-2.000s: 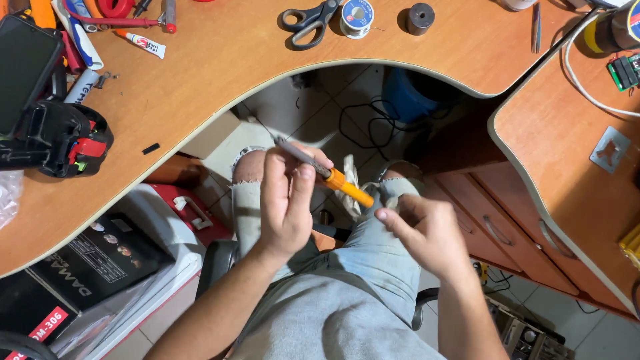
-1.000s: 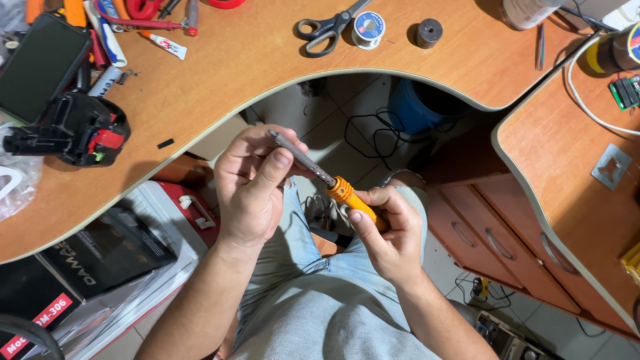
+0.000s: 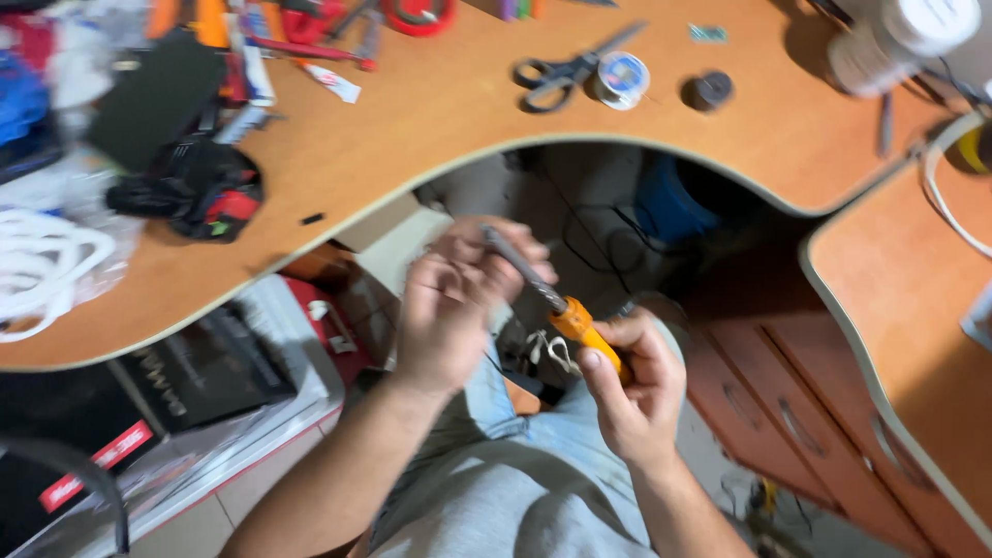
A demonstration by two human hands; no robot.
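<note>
A soldering iron (image 3: pixel 577 318) with an orange handle and a grey metal barrel is held over my lap, its barrel slanting up to the left. My right hand (image 3: pixel 639 380) grips the orange handle between thumb and fingers. My left hand (image 3: pixel 457 302), blurred, is beside the metal barrel with its fingers spread and curled behind the tip; whether it touches the barrel cannot be told. Beyond the hands, on the wooden desk, lie dark-handled scissors (image 3: pixel 554 77), a spool of solder wire (image 3: pixel 622 80) and a small dark cylinder (image 3: pixel 709 91).
The curved desk edge (image 3: pixel 542 141) runs in front of my hands. At the left are a black phone (image 3: pixel 155 101), a black and red battery-like tool part (image 3: pixel 205 190), a white coiled cable (image 3: pixel 46 263) and pliers-like tools. Wooden drawers (image 3: pixel 798 418) stand right; boxes (image 3: pixel 209 372) sit below left.
My left hand was around the iron's metal barrel a second ago; its fingers have since loosened and spread. My right hand, near the handle's end two seconds ago, has closed on the handle.
</note>
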